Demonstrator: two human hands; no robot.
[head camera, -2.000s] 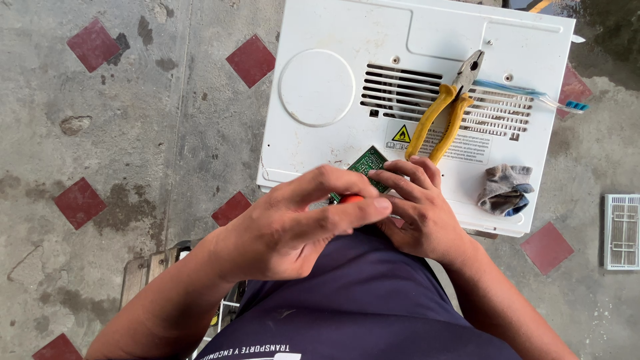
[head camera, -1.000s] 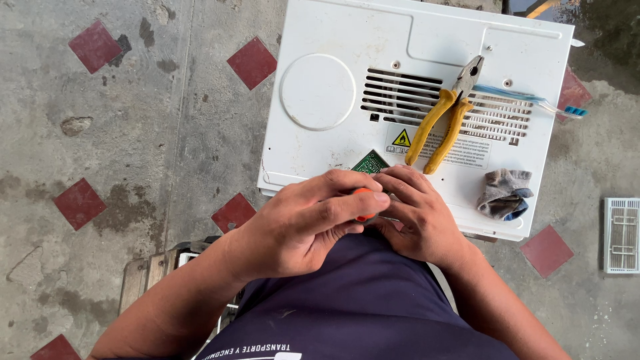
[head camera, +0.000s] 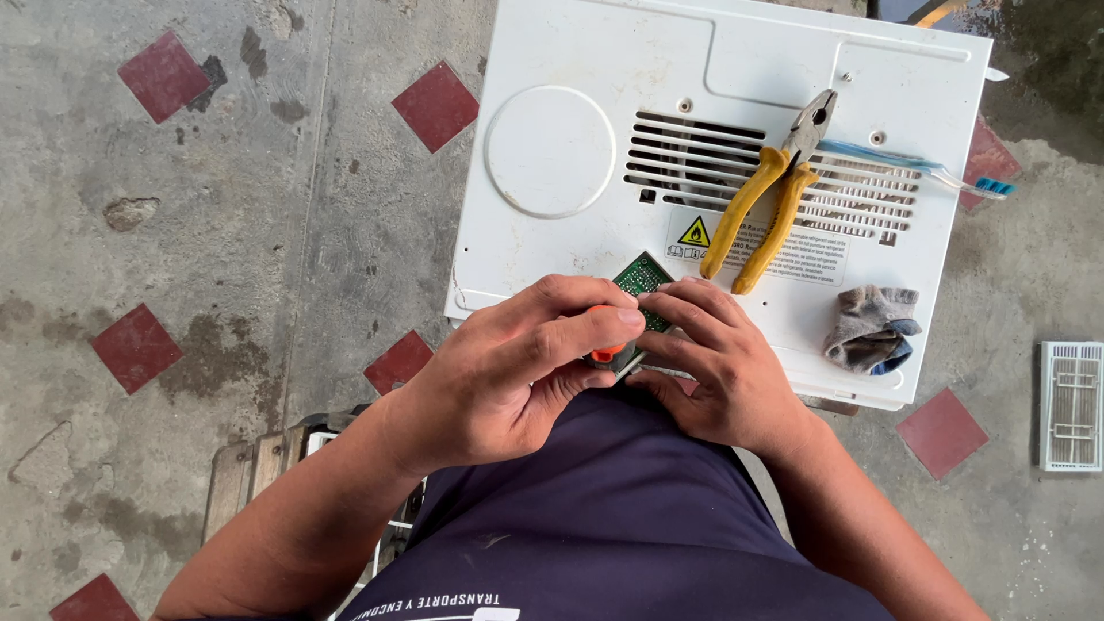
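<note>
A green printed circuit board (head camera: 642, 274) lies tilted over the near edge of a white metal appliance panel (head camera: 552, 250), partly hidden by both hands. My left hand (head camera: 509, 371) grips the orange and dark handle of a tool (head camera: 609, 347), likely a screwdriver, above the board; its tip is hidden. On the board's right side, my right hand (head camera: 720, 362) holds the board with its fingers over the edge and its thumb lower down. Pliers with yellow handles (head camera: 763, 216) rest on the panel's vents, beyond my right hand.
A toothbrush with blue bristles (head camera: 914, 162) lies past the pliers. A crumpled grey cloth (head camera: 873, 328) sits at the panel's right. A white slatted plastic piece (head camera: 1072, 405) is on the concrete floor at far right. Wooden slats (head camera: 241, 479) show at lower left.
My left hand and the orange-handled tool have shifted slightly over the board, with the fingers turning a little on the handle. The right hand stays at the board.
</note>
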